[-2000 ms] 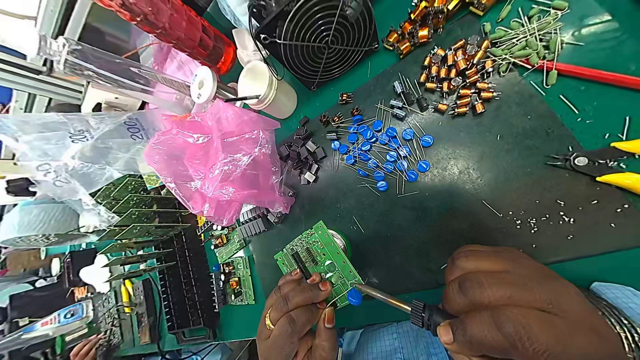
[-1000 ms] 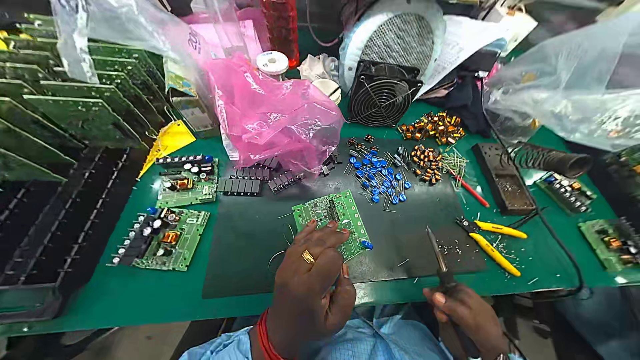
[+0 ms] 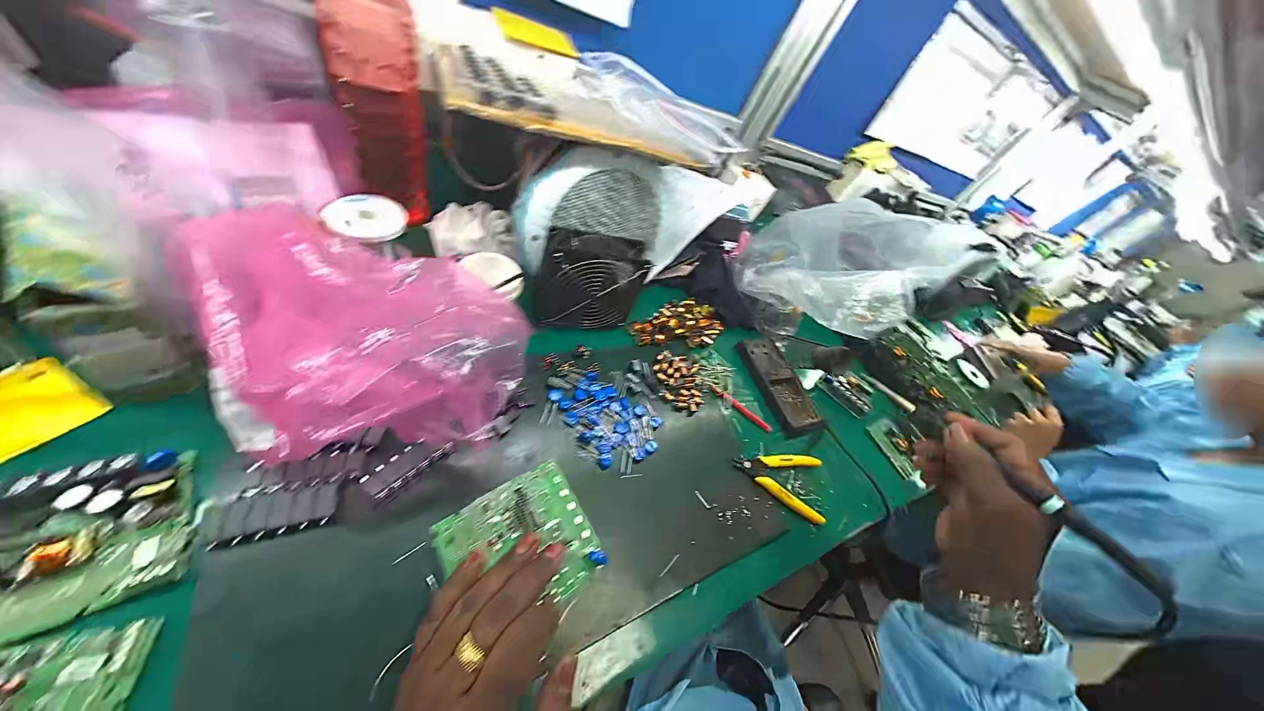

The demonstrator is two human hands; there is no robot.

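Note:
My left hand (image 3: 489, 627), with a ring on one finger, lies over the lower part of a green circuit board (image 3: 523, 513) on the dark mat. A blue disc component (image 3: 596, 558) sits at the board's right edge. My right hand (image 3: 978, 504) is raised at the right, closed around the handle of a soldering iron, whose black cable (image 3: 1096, 543) runs down from it; the tip is blurred against the bench behind. Loose blue disc components (image 3: 602, 420) lie beyond the board, beside copper-wound coils (image 3: 679, 380). Yellow-handled cutters (image 3: 785, 484) rest right of the board.
A pink plastic bag (image 3: 355, 336) and black components (image 3: 276, 509) lie at the left, near assembled boards (image 3: 99, 553). A black fan (image 3: 591, 281) stands at the back. A soldering-iron stand (image 3: 780, 385) and a red tool (image 3: 743, 410) lie right of centre. A co-worker in blue (image 3: 1155, 504) sits at the right.
My right hand with the soldering iron has moved away from the board, to the right, and is now raised. My left hand stays at the board. The view has swung strongly.

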